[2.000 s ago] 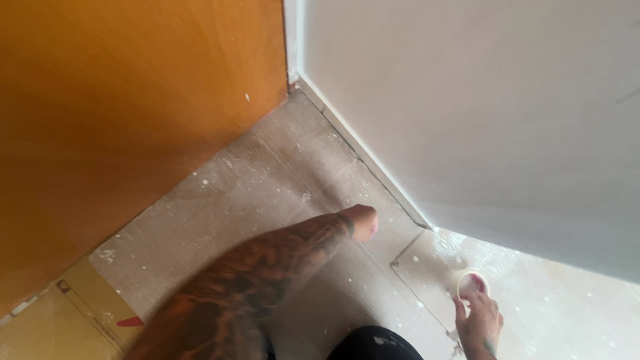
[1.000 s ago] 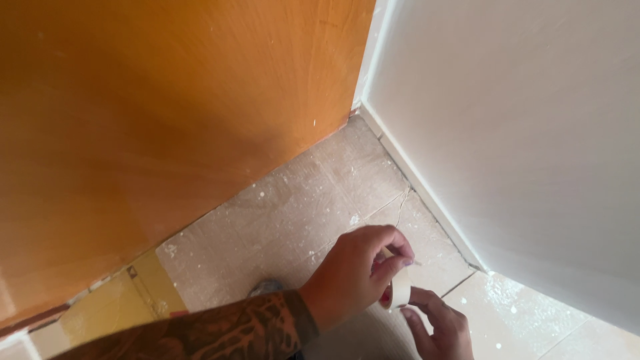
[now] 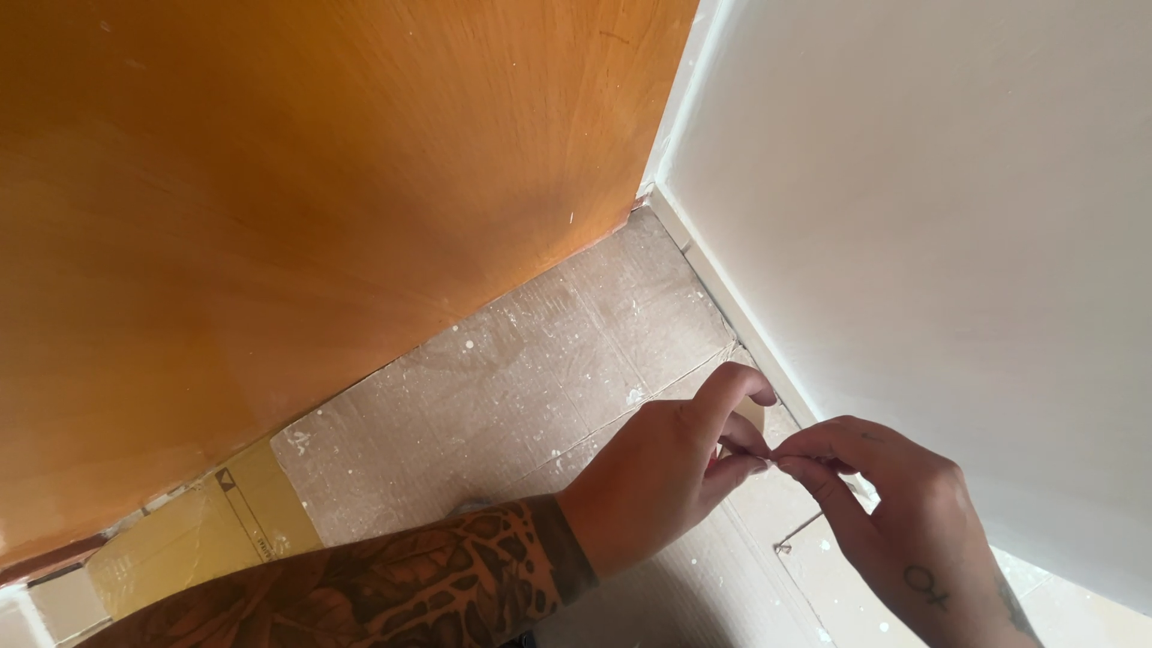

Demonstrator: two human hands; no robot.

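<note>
My left hand [image 3: 661, 472], on the tattooed arm, curls around a pale roll of tape [image 3: 754, 414], which is mostly hidden by the fingers. Thumb and fingertips of that hand meet those of my right hand [image 3: 891, 504] just right of it. A small pale bit of tape [image 3: 770, 462] is pinched between the touching fingertips. Both hands are above the floor, near the foot of the white wall.
An orange-brown wooden door or panel [image 3: 360, 180] rises at the left, a white wall [image 3: 945, 225] with a skirting board [image 3: 738, 306] at the right. Paint-spotted protective sheeting [image 3: 504, 387] covers the floor between them. Yellowish printed cardboard [image 3: 198, 531] lies at lower left.
Two seconds ago my right hand held the tape roll apart from my left hand. The hands have come together, and the roll is now in my left hand. The view has shifted.
</note>
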